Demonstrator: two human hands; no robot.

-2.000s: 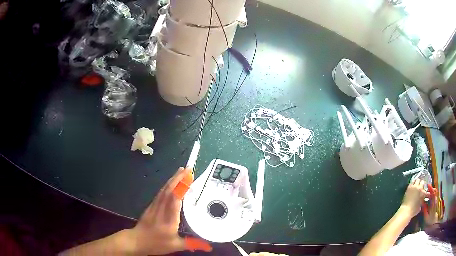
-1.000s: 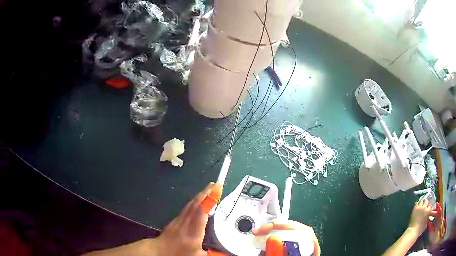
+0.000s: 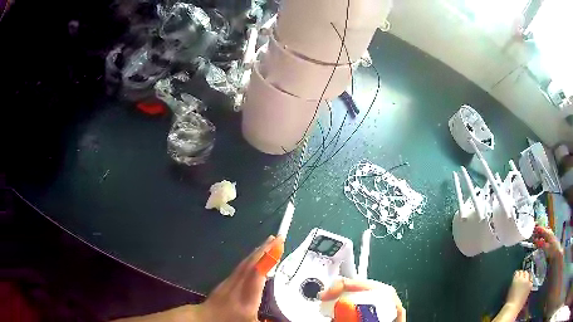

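Note:
A white camera housing (image 3: 290,284) lies at the bottom centre, with a round hole, a dark rectangular window and a white antenna on each side. My left hand (image 3: 242,286), with orange finger cots, grips its left side. My right hand (image 3: 371,295), with an orange finger cot, is over the housing's lower right. Its fingertip is beside the round hole. A white and dark blue item (image 3: 369,313) shows at my right fingers; what it is cannot be told. The lower part of the housing and of both hands is cut off by the frame edge.
A tangled pile of thin white loops (image 3: 384,198) lies behind the housing. Stacked white housings (image 3: 283,113) with black wires stand behind. Housings with antennas (image 3: 480,229) stand at right. A crumpled lump (image 3: 222,197) and clear plastic wrap (image 3: 190,141) lie left. Another person's hands (image 3: 519,288) are at far right.
My right hand has come in from the bottom edge onto the housing with the white and blue item. The view has shifted, so things sit further right and lower. My left hand still holds the housing.

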